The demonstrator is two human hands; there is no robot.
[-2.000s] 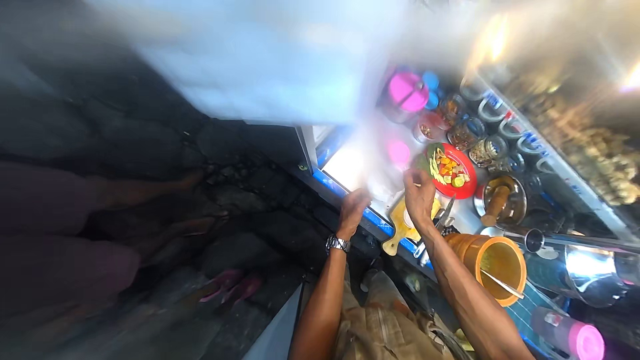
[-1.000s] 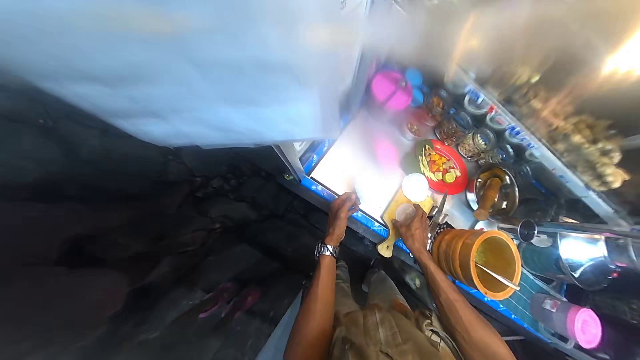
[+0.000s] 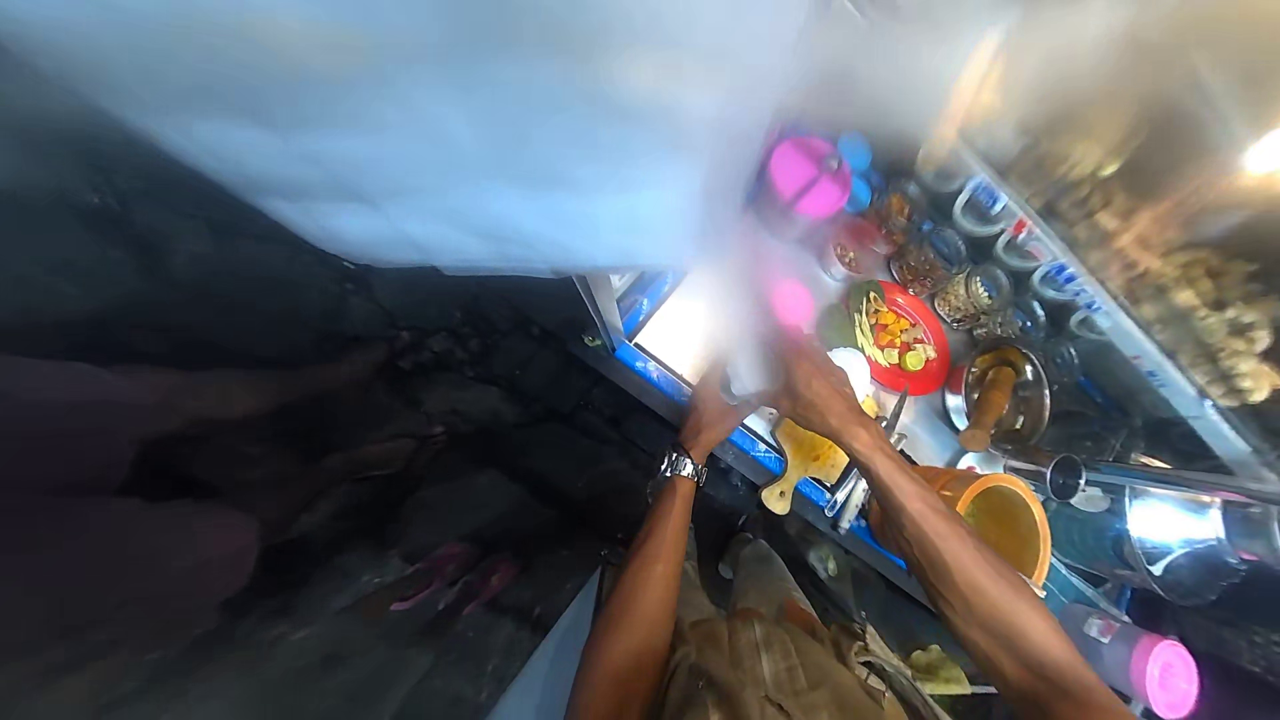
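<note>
My left hand (image 3: 712, 408), with a metal watch on its wrist, is curled at a pale, translucent object (image 3: 745, 385) over the counter's front edge. My right hand (image 3: 815, 388) is close against the same object from the other side; blur hides its fingertips and whether it grips. Beside my right hand lies a wooden cutting board (image 3: 808, 455) with a handle. A round white item (image 3: 852, 370) is partly hidden behind that hand. Farther right, a red plate (image 3: 932, 345) holds cut yellow and orange pieces and halved limes. A knife (image 3: 897, 410) lies near the board.
Glass jars (image 3: 968, 298), a pink-lidded container (image 3: 808, 178) and a metal bowl (image 3: 1040, 390) with a wooden pestle (image 3: 990, 405) stand behind. At right are an orange-brown tub (image 3: 1010, 520) and a pink-lidded bottle (image 3: 1165, 675). A blurred whitish sheet (image 3: 480, 130) hangs at upper left.
My right hand was over the cutting board one second ago, at a pale round object; it has moved left, beside my left hand. More of the board shows now.
</note>
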